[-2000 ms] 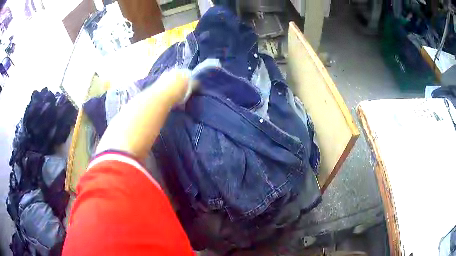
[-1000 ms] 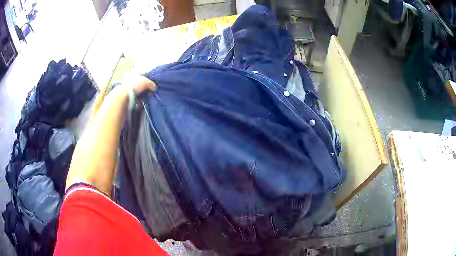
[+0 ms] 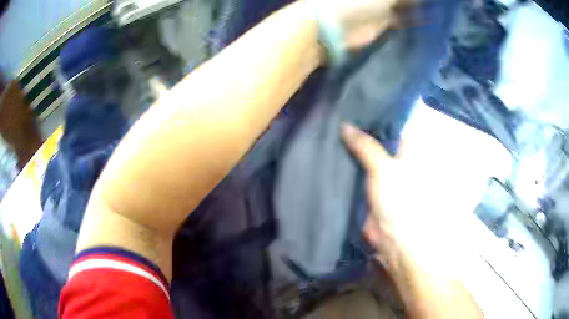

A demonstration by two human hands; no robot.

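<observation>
A denim jacket (image 3: 315,193), blurred, hangs and lies across the middle, with pale grey-blue and dark blue areas showing. My left arm reaches up across the view from the lower left. My left hand (image 3: 365,25), blurred at the top edge with a pale band at the wrist, is closed on the raised denim; its fingertips are unclear. My right hand (image 3: 377,174) is at the jacket's right side, one finger extended over the cloth; glare washes out part of it, and its grip is unclear.
Dark blue denim (image 3: 87,149) is heaped at the left, beside a yellowish table edge (image 3: 47,149). A bright white table surface (image 3: 455,137) is at the right, with blurred metal machine parts (image 3: 515,230) on it. More pale and dark cloth (image 3: 536,56) is at the upper right.
The view has swung right to the white table. My left hand has carried the denim from the heap at the wooden-sided table to the upper right. My right hand has come into view.
</observation>
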